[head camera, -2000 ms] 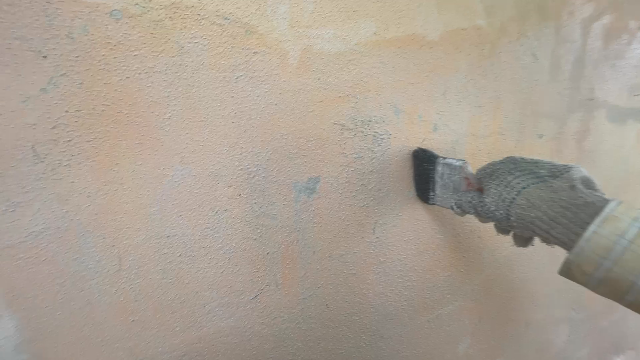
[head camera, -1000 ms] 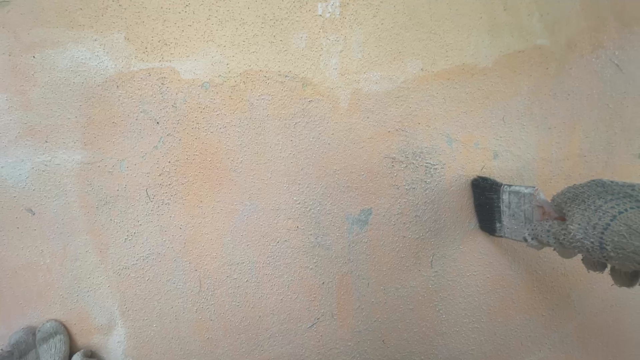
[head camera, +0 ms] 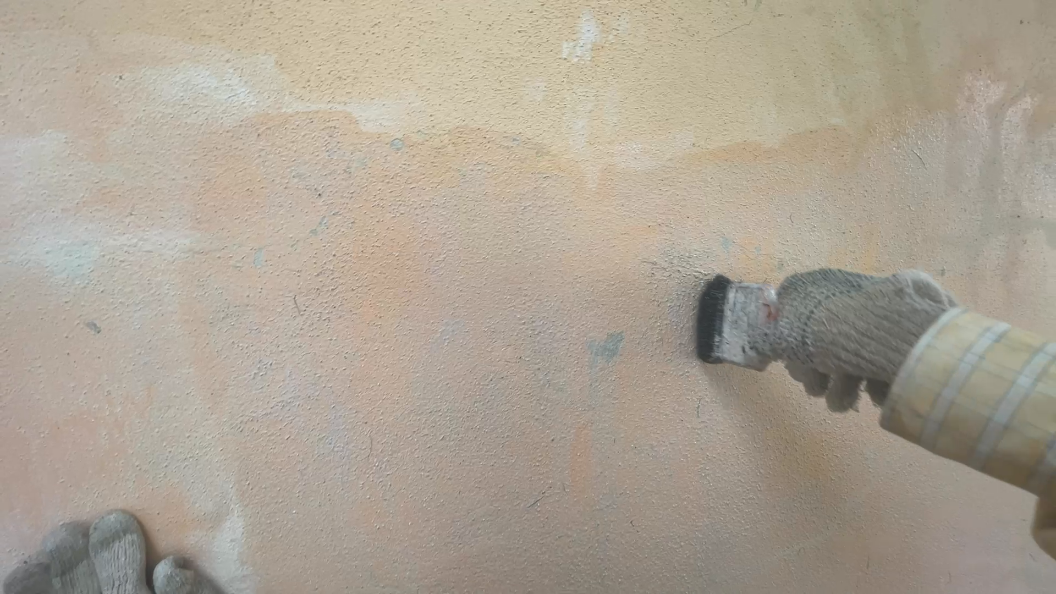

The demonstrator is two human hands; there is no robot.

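My right hand, in a grey knitted work glove, is closed around a flat paintbrush at the right. The brush has dark bristles and a pale, paint-smeared ferrule; the bristles point left and press on a rough painted wall. Its handle is hidden in the glove. At the bottom left corner my left hand, gloved alike, shows only its fingers, which lie apart against the wall. Nothing shows in them.
The wall is peach below and yellow above, with whitish patches at the upper left and a small grey-blue spot left of the brush. Greyish streaks run down its right side.
My right hand with the brush has moved left across the wall since a second ago, nearer to the grey-blue spot. My left hand, absent from the earliest frame, is in view at the bottom left.
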